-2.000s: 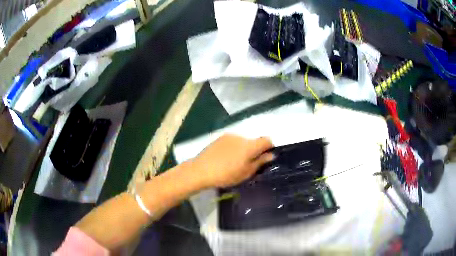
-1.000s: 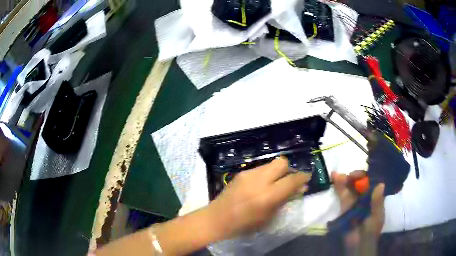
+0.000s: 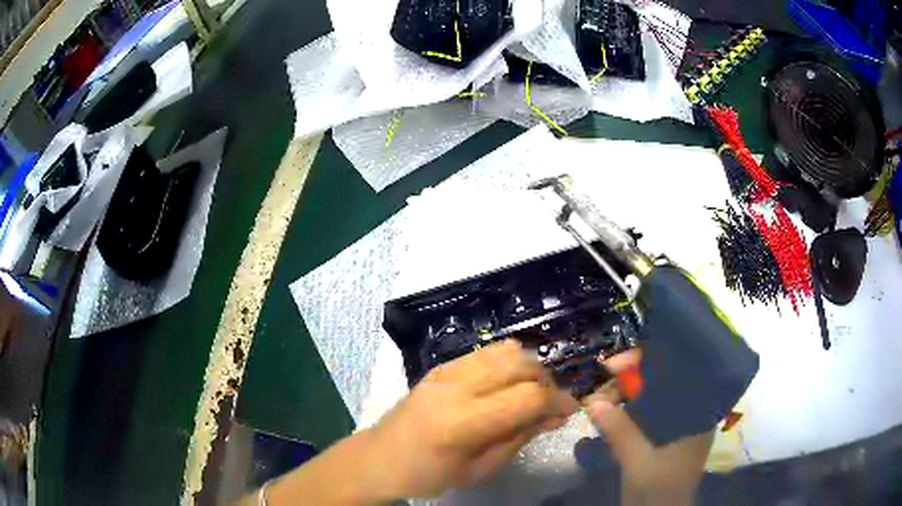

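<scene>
A black plastic housing [image 3: 514,301] lies open on whitish wrap over a white work sheet, with round recesses and small metal points inside. My left hand [image 3: 475,420] is over its near edge, fingers bent together; whether they hold anything is hidden. My right hand [image 3: 648,455] grips a dark blocky soldering gun [image 3: 687,356] with an orange-red part by the fingers. Its metal barrel and thin rod point up and left, above the housing's right part. The fingertips of both hands are close together at the near edge. The gun hides the housing's right end.
More black housings with yellow wires [image 3: 534,99] lie on wrap at the back. Another housing [image 3: 148,217] lies on the green belt at left, beyond a chipped cream rail [image 3: 247,287]. Red and black lead wires [image 3: 781,247], a round black grille [image 3: 826,124] and a studded connector strip [image 3: 727,64] are at right.
The right hand has come into view with the gun, which has swung left over the housing. My left hand has moved from the housing's far side to its near edge.
</scene>
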